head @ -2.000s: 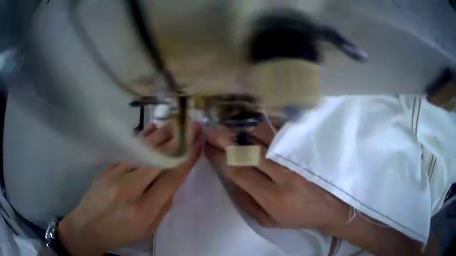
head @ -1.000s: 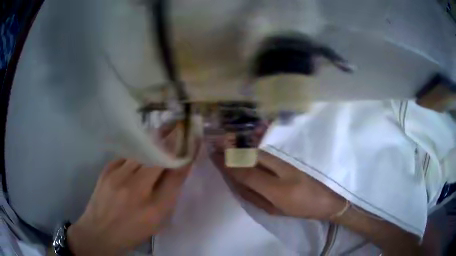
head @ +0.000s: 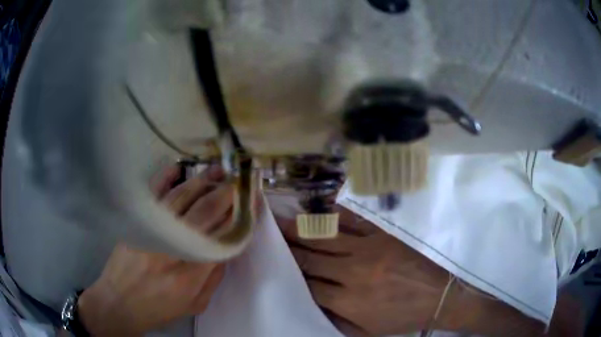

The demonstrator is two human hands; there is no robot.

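White cloth (head: 263, 283) runs from the front edge up towards the needle area, between my hands. My left hand (head: 165, 263), with a watch at the wrist, lies on its left side, fingers bent and partly behind the cream bent guard (head: 230, 247). My right hand (head: 369, 270) lies flat on the cloth, its fingertips hidden behind the tension knob (head: 317, 225). A white pointed flap (head: 474, 243) with a dark stitch line lies over my right forearm. The presser foot and needle cannot be made out clearly.
The cream machine head (head: 290, 79) fills the upper view, low over my hands. A larger ribbed knob (head: 387, 168) and a metal lever (head: 461, 117) stick out from it. A tan pad (head: 576, 143) is at the right. More white cloth with paired seams lies at the right.
The machine head appears lower and larger in view. My left fingers have spread and shifted left behind the guard. My right hand has flattened on the cloth, and the flap's edge sits slightly lower.
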